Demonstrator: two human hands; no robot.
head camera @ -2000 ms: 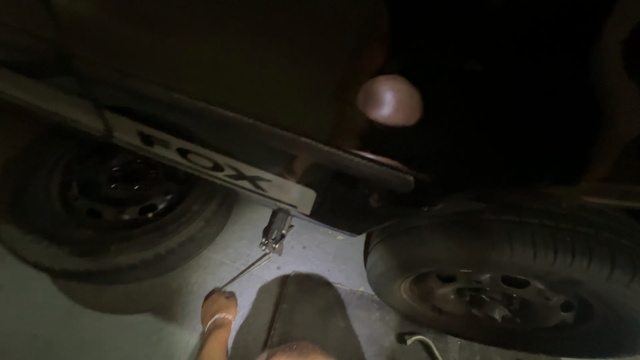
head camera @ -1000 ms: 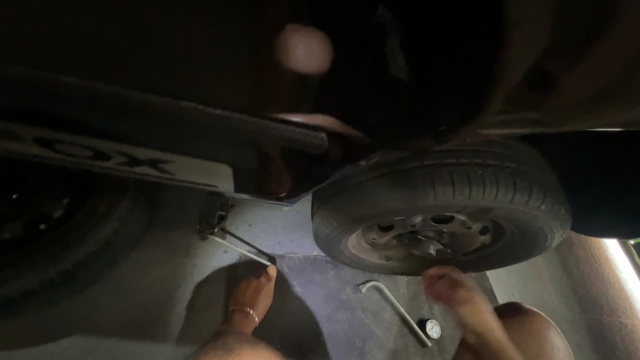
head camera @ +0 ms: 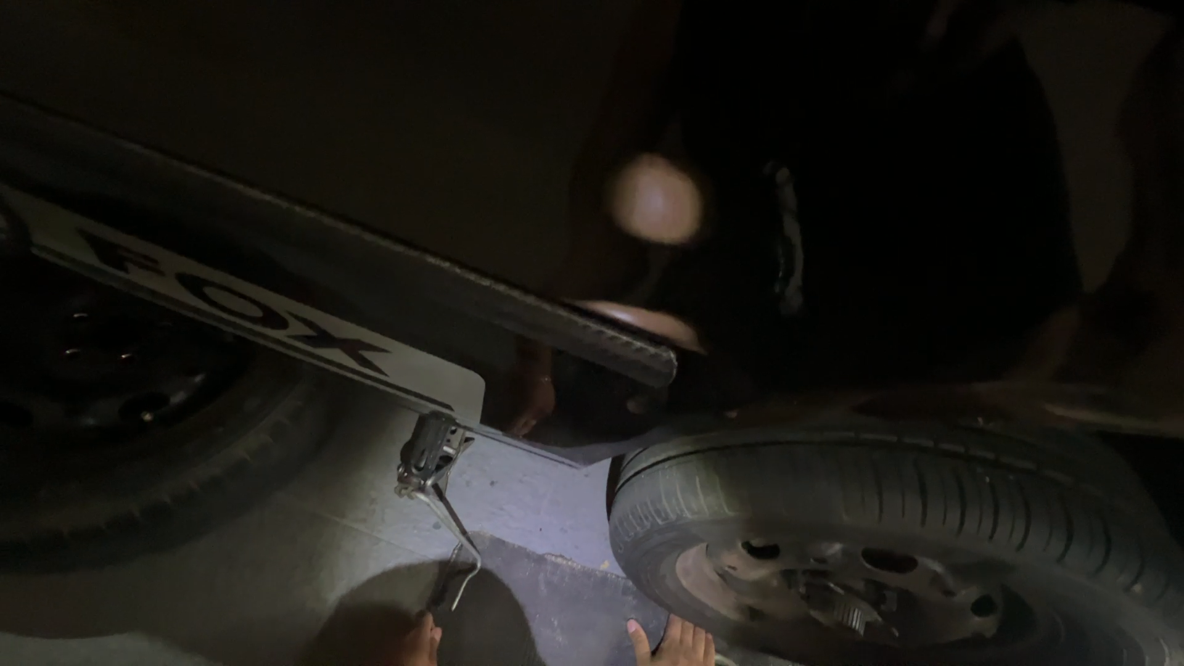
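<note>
A metal car jack (head camera: 430, 453) stands under the sill of a dark car, below a light strip (head camera: 277, 319) lettered FOX. From it a thin bent metal crank handle (head camera: 455, 527) slants down toward the floor. My left hand (head camera: 425, 640) is at the bottom edge, just below the crank's end and apart from it; most of it is in shadow or cut off. My right hand (head camera: 675, 643) lies at the bottom edge, thumb apart from the fingers, close to the lower left of a wheel (head camera: 832, 555). Its palm is out of frame.
A second wheel (head camera: 139, 444) with a black steel rim is in the dark at the left. The glossy dark car body (head camera: 555, 139) fills the upper part, with blurry reflections. A dark flat mat or board (head camera: 564, 592) lies on the floor between the hands and the car.
My left hand was at the crank's end one second ago and is now apart from it. The crank hangs at a different angle. My right hand has come down beside the wheel's lower left.
</note>
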